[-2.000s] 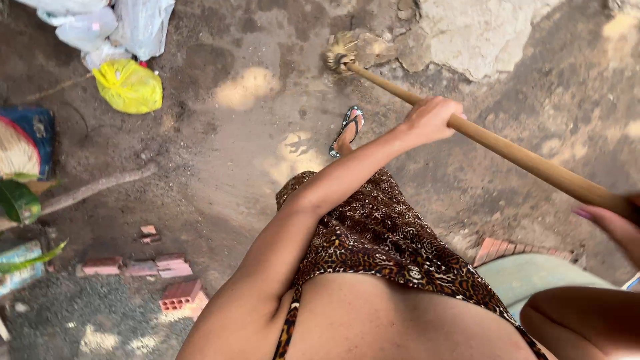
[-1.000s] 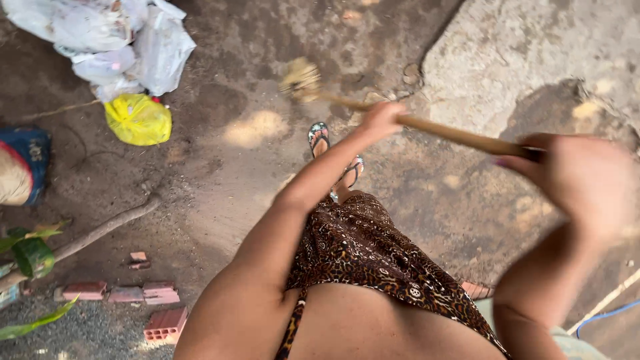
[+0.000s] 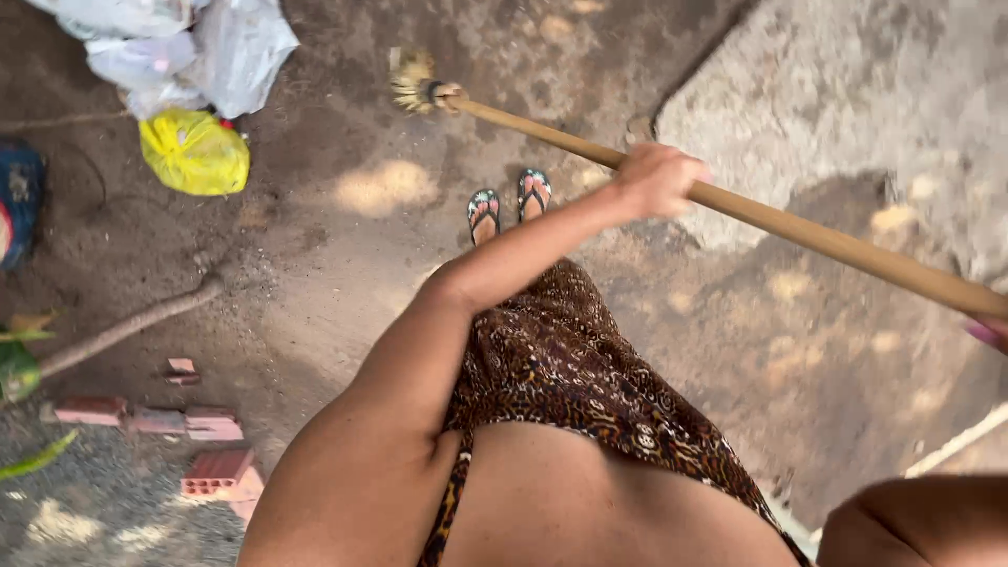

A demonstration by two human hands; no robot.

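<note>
A straw broom with a long wooden handle [image 3: 803, 230] slants across the view from upper left to the right edge. Its worn, short bristle head [image 3: 416, 82] is over the dirt ground, beyond my sandalled feet [image 3: 532, 197]. Partway up the handle, my left hand [image 3: 660, 179] is wrapped around the wood. Only a bit of my right hand [image 3: 994, 332], with a pink fingernail, shows at the right edge beside the upper handle; the rest of it is out of frame, so its grip cannot be made out.
White plastic bags [image 3: 244, 59] and a tied yellow plastic bag [image 3: 195, 151] lie upper left. A branch [image 3: 134, 327], red brick pieces [image 3: 90, 410] and a hollow brick [image 3: 218, 472] are at the left. A rough concrete slab [image 3: 850, 102] lies upper right.
My right hand, in view over the handle's upper end one second ago, has moved mostly out past the right edge. Both feet now show side by side; two seconds ago only one did.
</note>
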